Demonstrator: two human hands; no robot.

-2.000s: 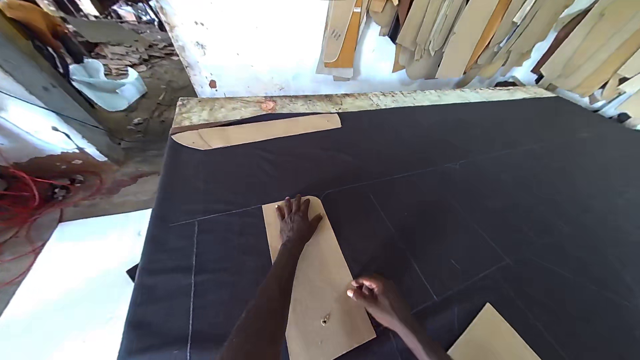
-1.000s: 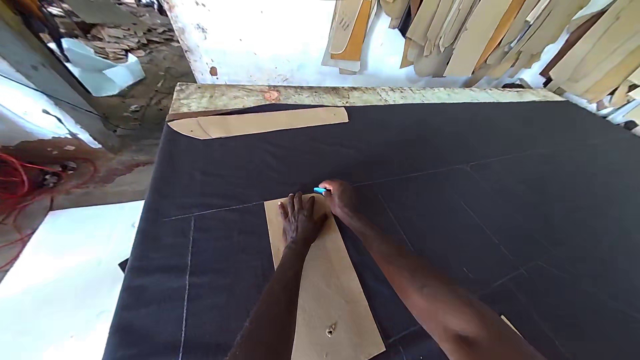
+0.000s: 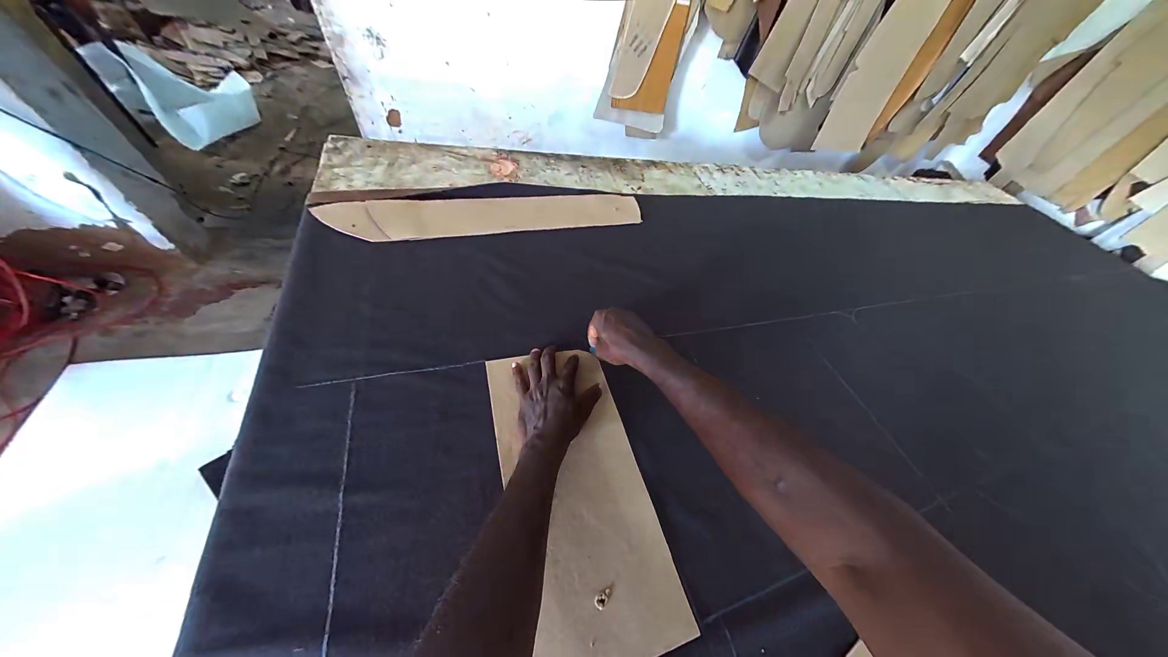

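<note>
A brown card pattern piece (image 3: 607, 538) with a small hole near its lower end lies on dark cloth (image 3: 438, 301) marked with pale chalk lines. My left hand (image 3: 551, 401) presses flat on its upper end, fingers spread. At the piece's upper right corner, my right hand (image 3: 620, 336) is closed around a small blue marker or chalk (image 3: 593, 347), of which only a bit shows. Along the far edge of the cloth lies a long, narrow pattern piece (image 3: 493, 217) with a curved left end.
A worn wooden board (image 3: 547, 172) runs along the table's far edge. Many card patterns (image 3: 894, 82) hang on the white wall behind. Left of the table are a white surface (image 3: 109, 511), red tubing or cable (image 3: 18, 310) and a crumpled white sheet (image 3: 201, 105) on the floor.
My right hand has moved from beside the piece's right edge up to its top corner, and the blue tool came into sight. My left hand has stayed on the piece.
</note>
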